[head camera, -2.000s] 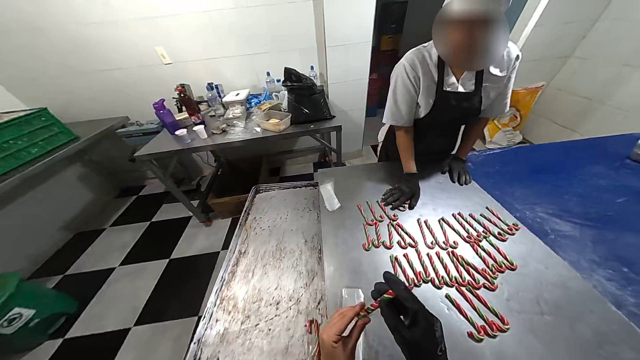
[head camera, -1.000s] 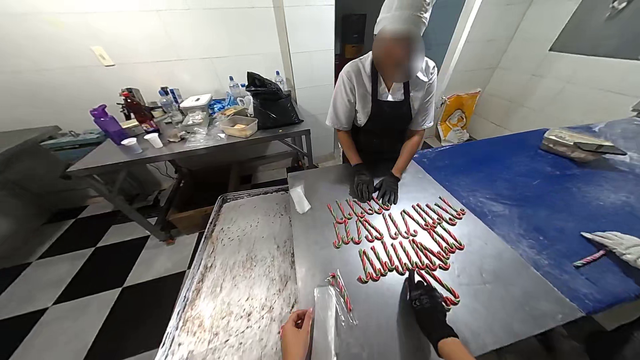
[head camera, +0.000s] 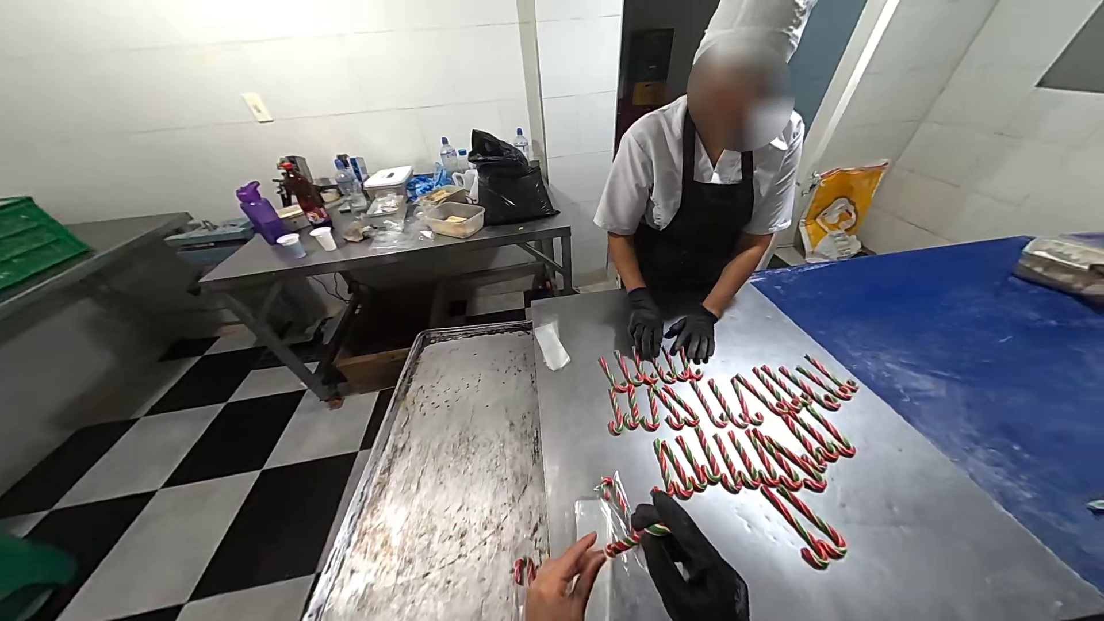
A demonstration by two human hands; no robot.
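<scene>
My right hand, in a black glove, grips a red, green and white candy cane near its end, low in the middle of the view. The bare fingers of my left hand touch the other end of that cane; whether they pinch it is unclear. Below the hands lies a stack of clear plastic sleeves. Beside it a candy cane lies in clear wrap. Rows of candy canes spread over the metal table. Another cane shows left of my left hand.
Across the table stands a co-worker, both black-gloved hands at the farthest row of canes. A worn metal tray adjoins the table's left side. White paper lies near the far left corner. A blue surface borders the right.
My right hand has moved from the rows of canes back beside my left hand, and a cane is now between them. One second ago the left hand was at the sleeves.
</scene>
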